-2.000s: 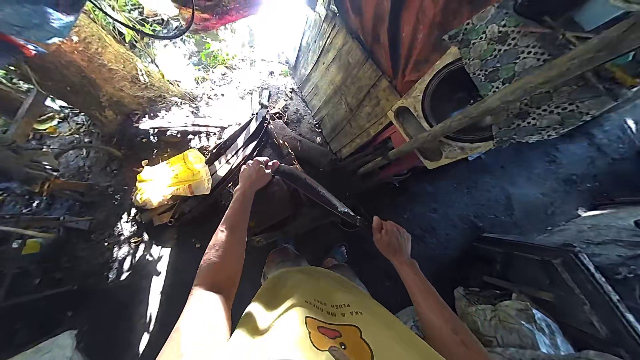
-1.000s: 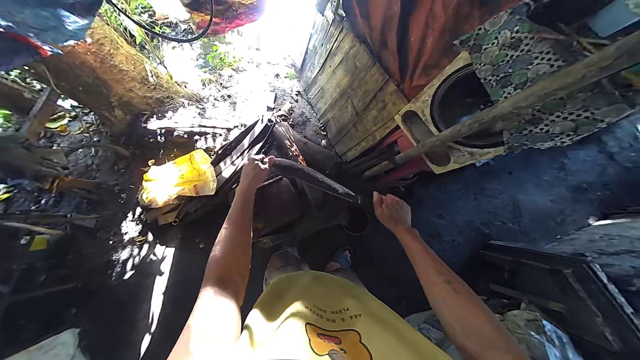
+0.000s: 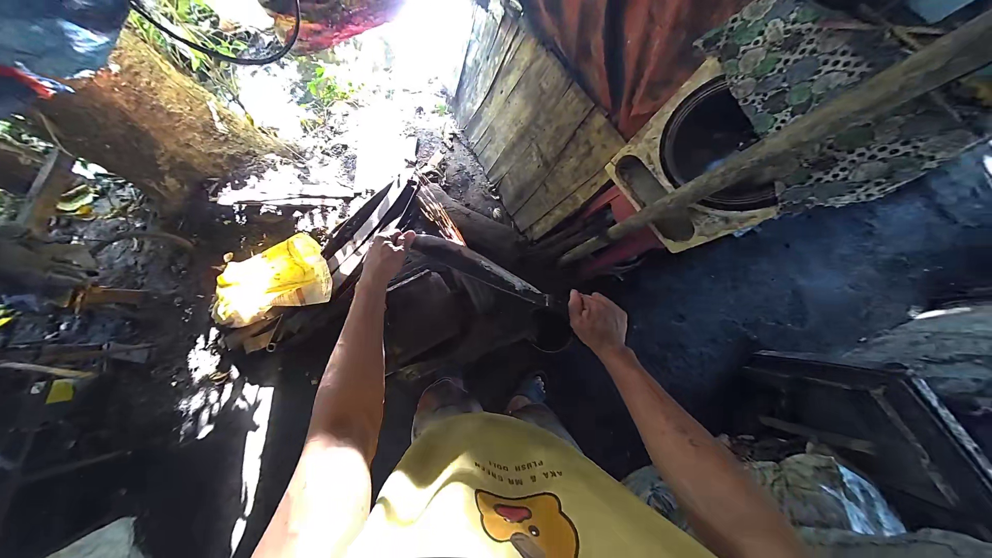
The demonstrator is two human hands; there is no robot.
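Note:
A long dark metal blade point(image 3: 480, 267), apparently a machete, slants between my hands over a dark block-like object point(image 3: 422, 314). My left hand point(image 3: 385, 254) pinches its far end with the fingertips. At the other end, my right hand point(image 3: 598, 318) is closed around what looks like the handle, which the fist mostly hides. A round dark container point(image 3: 552, 329) sits just below that end of the blade. Whether the blade touches the block is too dark to tell.
A yellow plastic container point(image 3: 273, 279) lies left of dark slats. Wooden boards point(image 3: 542, 136) stand ahead. At right, a wooden pole point(image 3: 775, 151) crosses a speaker-like panel point(image 3: 701, 232); a dark frame point(image 3: 852, 380) lies lower right. My feet are below the blade.
Both hands stay on the blade, at opposite ends, in all frames. The view has shifted slightly; nothing is plainly let go or taken up.

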